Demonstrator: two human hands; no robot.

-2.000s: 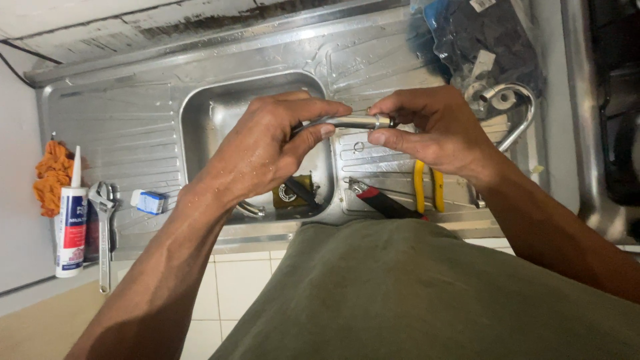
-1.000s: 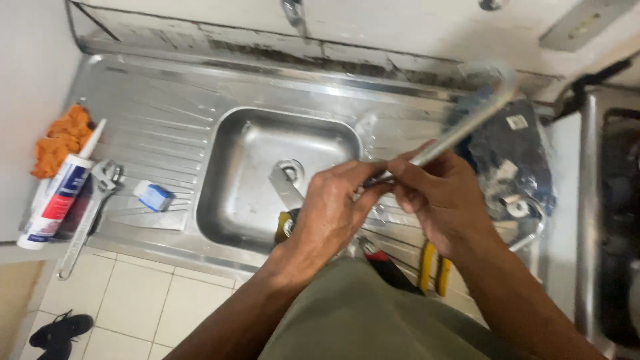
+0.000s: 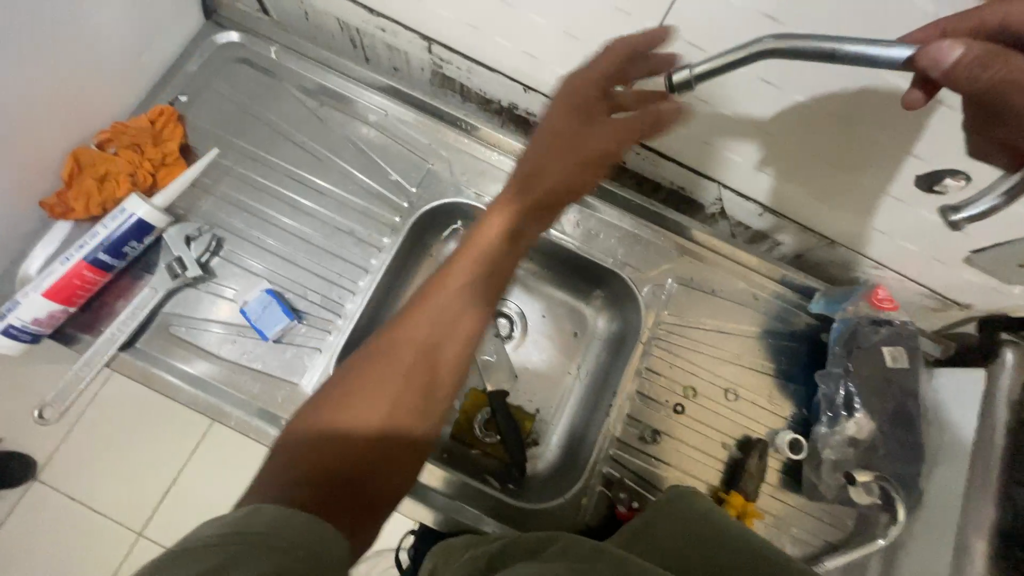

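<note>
A curved chrome spout pipe (image 3: 816,50) is held up before the tiled wall, with my right hand (image 3: 972,76) closed around its right part. My left hand (image 3: 616,96), blurred, has its fingers spread at the pipe's collared left end; whether they touch it is unclear. Lower right, the pipe's other, curved end shows below my right hand. Beneath my left arm lies the stainless steel sink basin (image 3: 576,384), which holds a black-handled knife (image 3: 506,428) and a yellowish-green pad (image 3: 472,416).
On the left drainboard lie an orange cloth (image 3: 128,164), a sealant cartridge (image 3: 80,268), an adjustable wrench (image 3: 152,292) and a blue-and-white box (image 3: 270,314). At right are a white plastic ring (image 3: 790,445), a plastic bag (image 3: 864,392), another curved chrome pipe (image 3: 888,528) and small rings.
The pipe has been raised toward the wall in my right hand. My left hand has moved up, its fingers now spread. The view has shifted considerably.
</note>
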